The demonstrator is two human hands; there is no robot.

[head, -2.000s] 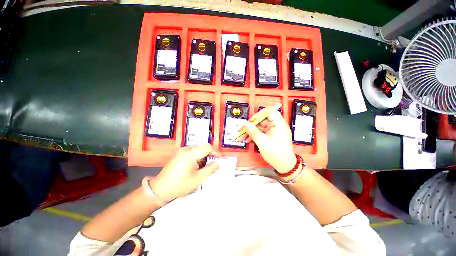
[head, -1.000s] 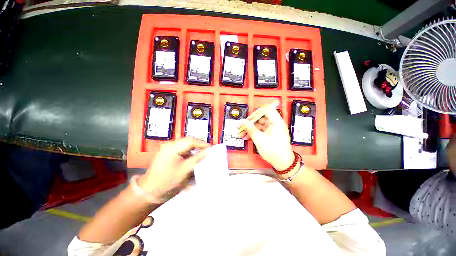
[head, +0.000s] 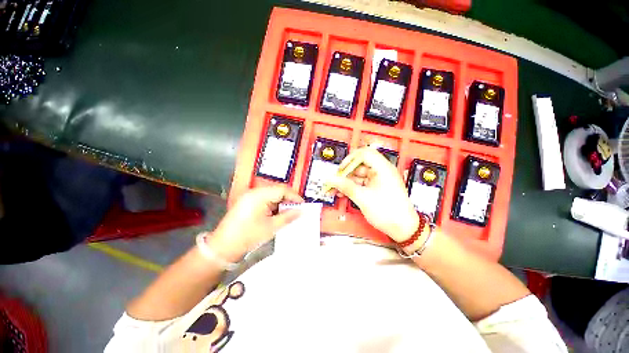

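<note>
A red-orange tray (head: 248, 148) holds two rows of black units with white labels and round gold marks, one per pocket. My right hand (head: 376, 189) holds a slim yellow tool (head: 350, 164), likely tweezers, with its tip low over the second unit from the left (head: 325, 162) in the near row. My right hand partly covers the middle unit of that row. My left hand (head: 255, 219) holds a white label sheet (head: 298, 227) by its upper left edge, at the tray's near edge. Any sticker at the tip is too small to tell.
A long white strip (head: 548, 141) lies right of the tray. Beyond it are a round white fan base (head: 587, 157) with a small figure, the fan's cut-off grille, a white object (head: 600, 215) and papers. Dark items (head: 34, 24) lie at the far left. A dotted sleeve shows at lower right.
The view has turned left, so the tray appears further right and tilted. The tool's tip has moved from the middle near-row unit to the second from the left. The left hand still holds the sheet.
</note>
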